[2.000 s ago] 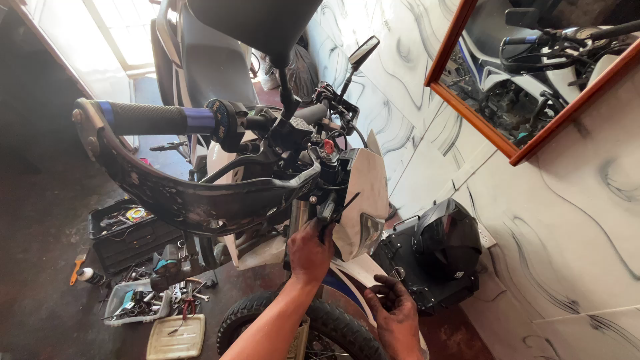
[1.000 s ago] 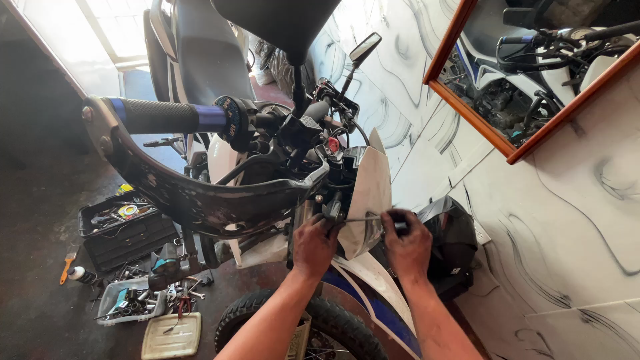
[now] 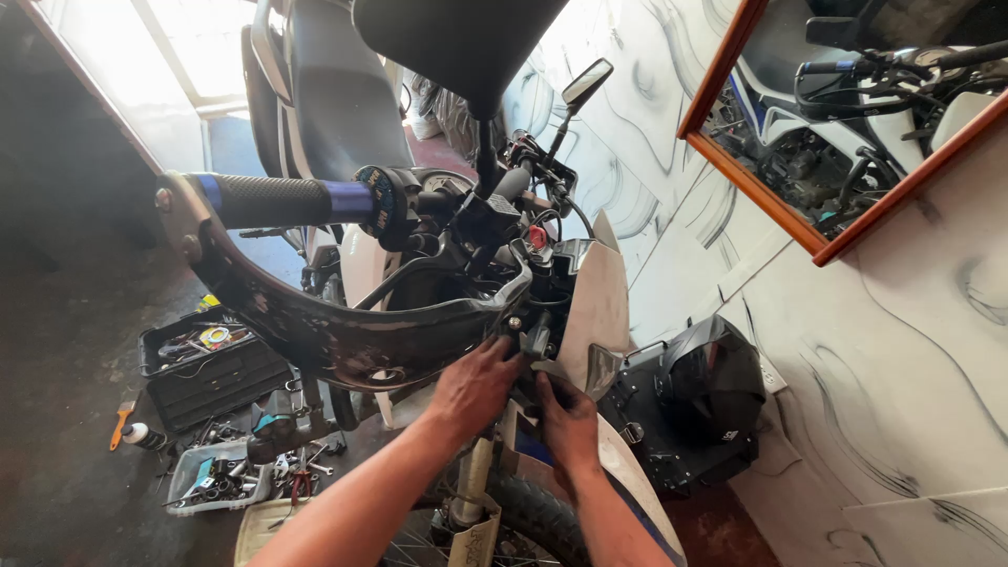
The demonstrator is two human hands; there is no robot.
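Note:
A motorcycle's front end fills the middle of the head view, with its hand guard [image 3: 346,335], its handlebar grip [image 3: 272,201] and its white headlight fairing [image 3: 598,303]. My left hand [image 3: 476,386] reaches in under the hand guard's inner end, below a bolt head [image 3: 515,323]; its fingertips are partly hidden among dark parts. Close to its right, my right hand [image 3: 567,421] is raised behind the fairing's lower edge, thumb and fingers at a small dark piece [image 3: 547,368]. Whether either hand grips something is hard to see. Below them are the fork tube [image 3: 474,472] and front tyre [image 3: 543,512].
On the floor at left are a black toolbox [image 3: 213,386], a clear plastic bin [image 3: 183,500] of tools, a brush [image 3: 121,425] and a bottle [image 3: 144,436]. A black helmet [image 3: 709,386] lies by the wall at right, below a wood-framed mirror [image 3: 748,181].
My right hand, which was at the fairing's outer side with a thin rod-like item a second ago, has moved left, close beside my left hand. That thin item no longer shows.

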